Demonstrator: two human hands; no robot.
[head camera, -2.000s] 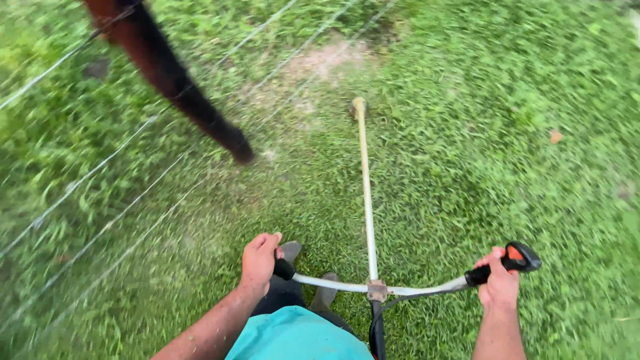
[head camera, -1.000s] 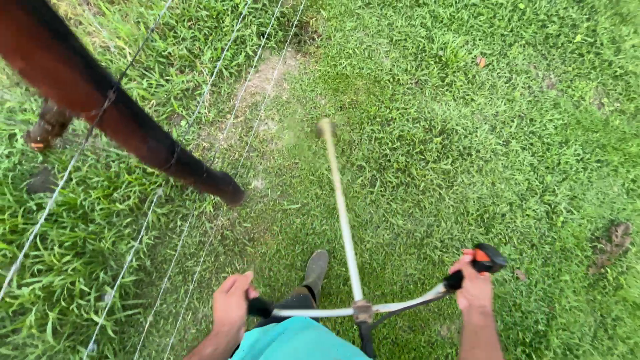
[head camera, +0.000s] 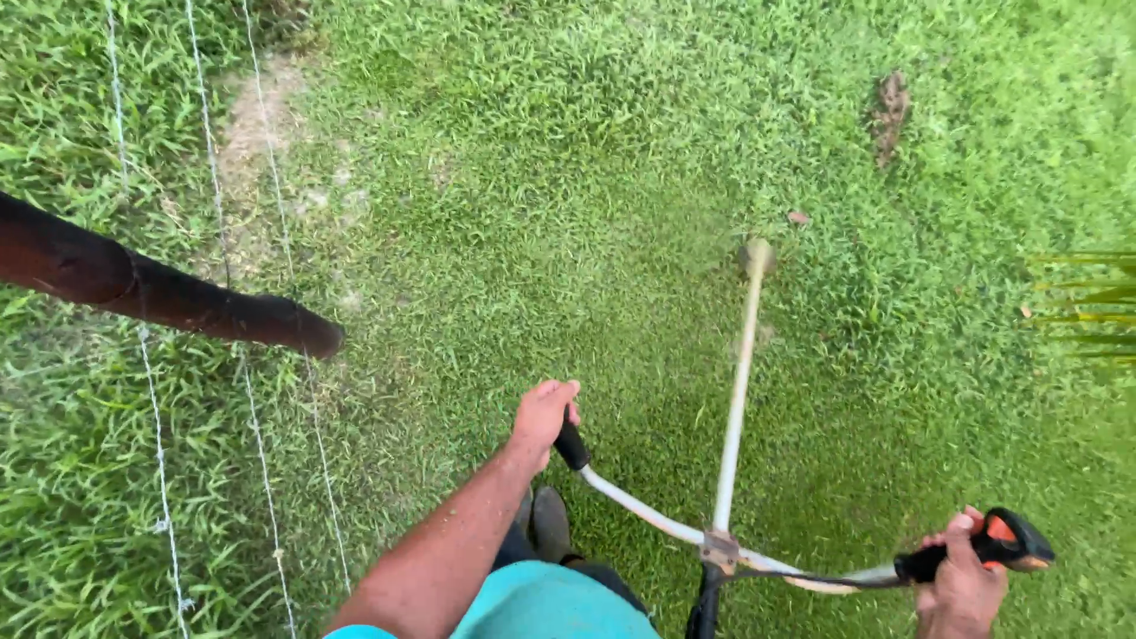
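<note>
A brush cutter (head camera: 735, 399) with a pale shaft and bicycle-style handlebar (head camera: 643, 512) extends ahead of my body. My left hand (head camera: 543, 419) is closed around the black grip at the bar's left end. At the other end, my right hand (head camera: 966, 568) holds the black control grip (head camera: 1021, 541) with its orange parts. The cutting head (head camera: 757, 257) is low over the grass at the far end of the shaft; it is blurred, so its cutter cannot be made out.
At left a dark wooden fence post (head camera: 177, 297) carries several strands of barbed wire (head camera: 160, 453), with taller grass beyond. A brown clump (head camera: 890, 115) lies in the grass at upper right. Yellow-green leaf tips (head camera: 1092, 306) reach in from the right edge.
The cutting head has swung to the right, away from the fence. My left hand has moved forward and right with the handlebar. The view has shifted too.
</note>
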